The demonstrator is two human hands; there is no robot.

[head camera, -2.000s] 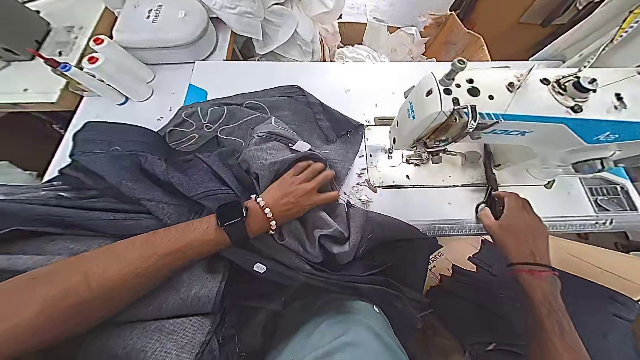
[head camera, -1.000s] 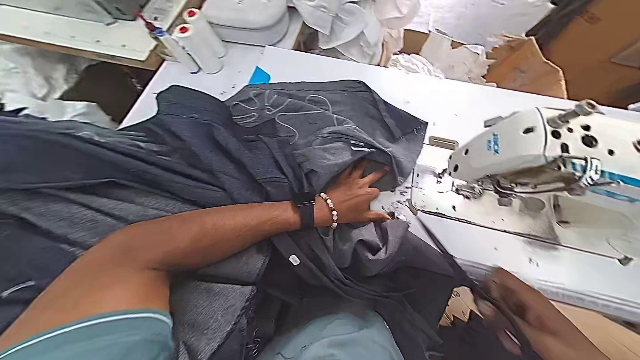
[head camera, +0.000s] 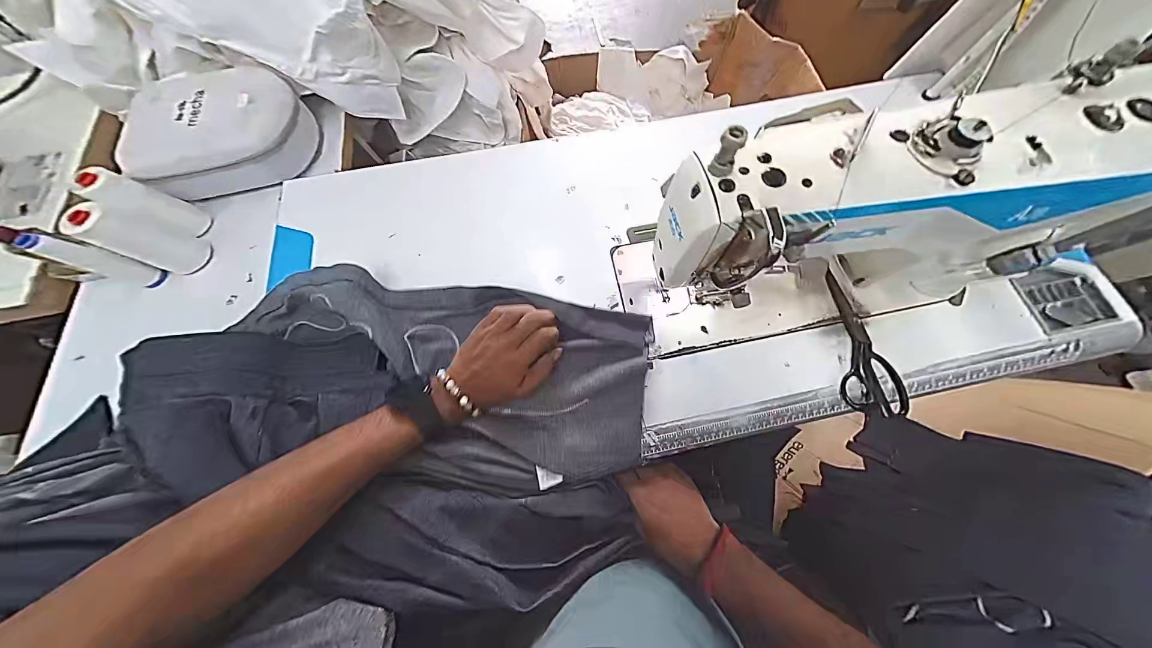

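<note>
Dark grey fabric [head camera: 576,396], with loose pale thread on it, spreads over the white table left of the sewing machine [head camera: 720,234]. My left hand [head camera: 508,355] lies on top of this cloth with its fingers curled; whether it pinches the cloth cannot be told. At the table's front edge is my right hand [head camera: 666,508], its fingers hidden under the fabric's lower edge. Black-handled scissors [head camera: 868,360] rest on the machine bed, blades toward the machine arm, touched by neither hand. A small white tag [head camera: 547,477] shows near the cloth's lower edge.
Thread cones [head camera: 139,234] and a marker pen [head camera: 85,256] are at the left, by a pale case [head camera: 211,126]. White cloth pieces [head camera: 441,72] are piled behind the table. Dark cut fabric [head camera: 981,522] lies over cardboard [head camera: 1035,405] at the lower right.
The scissors, in my right hand earlier, now lie on the machine bed. My right hand has moved left to the fabric. The grey cloth is spread flatter under my left hand.
</note>
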